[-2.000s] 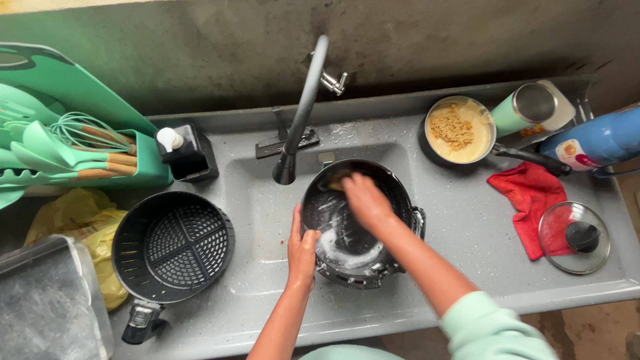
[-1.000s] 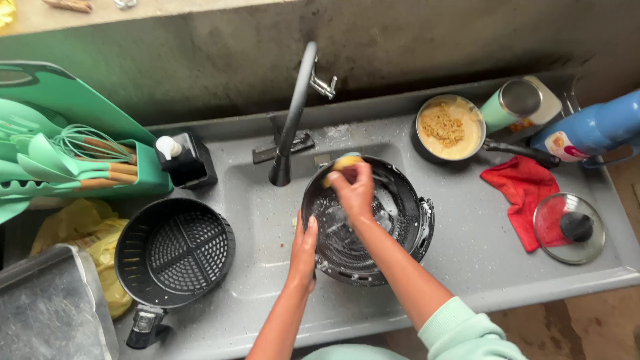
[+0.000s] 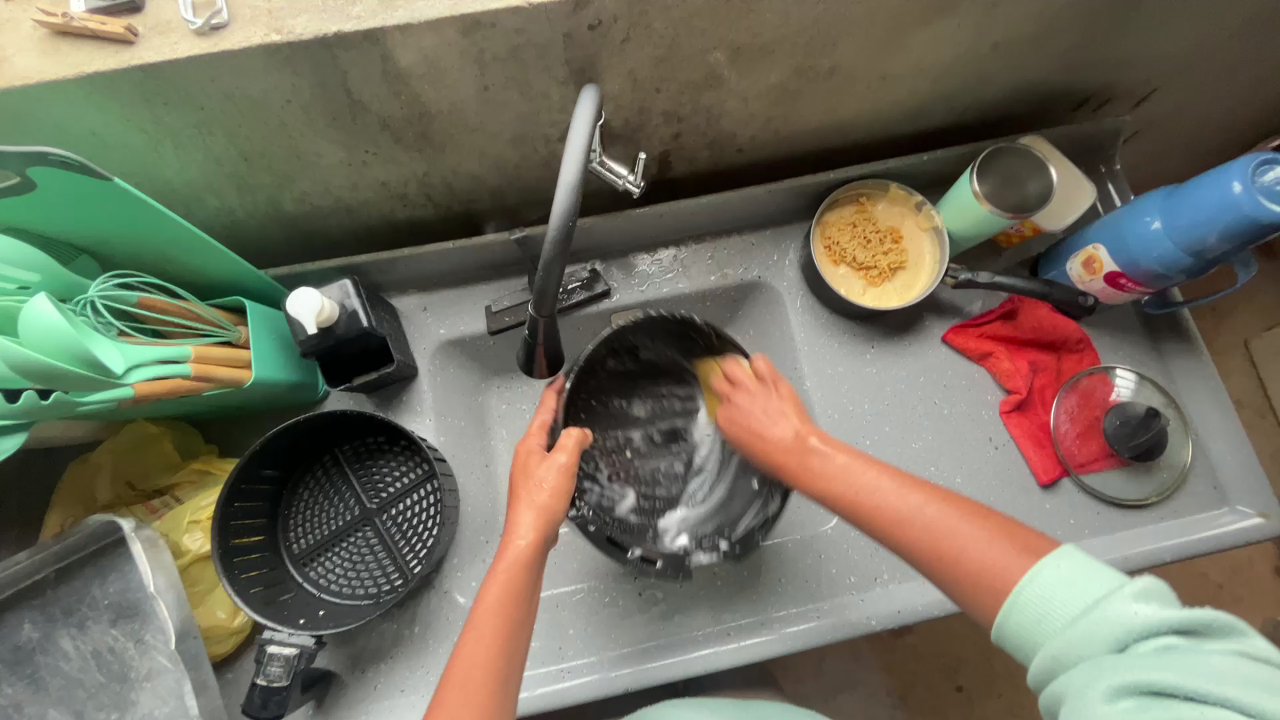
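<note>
A round black pan-like container [image 3: 640,470], streaked with white suds inside, is tilted over the grey sink basin [image 3: 470,400]. My left hand [image 3: 545,470] grips its left rim, thumb on the inner side. In my right hand [image 3: 760,415] is a yellow sponge [image 3: 712,385], pressed against the inside wall at the right; fingers partly cover it. The curved grey faucet [image 3: 565,220] stands just behind the container, and no water is seen running from it. To the left rests a black air fryer basket [image 3: 365,520] with a slotted bottom and a handle.
Left are a green utensil holder [image 3: 285,350], a black soap dispenser [image 3: 355,335], a yellow plastic bag [image 3: 190,530] and a metal tray [image 3: 100,630]. Right stand a saucepan of noodles [image 3: 880,245], a green tumbler [image 3: 985,195], a blue thermos [image 3: 1150,235], a red cloth [image 3: 1030,370] and a glass lid [image 3: 1080,430].
My right hand with the sponge has moved from the container's far rim to its right inner wall. The container has turned or tilted in my left hand's hold.
</note>
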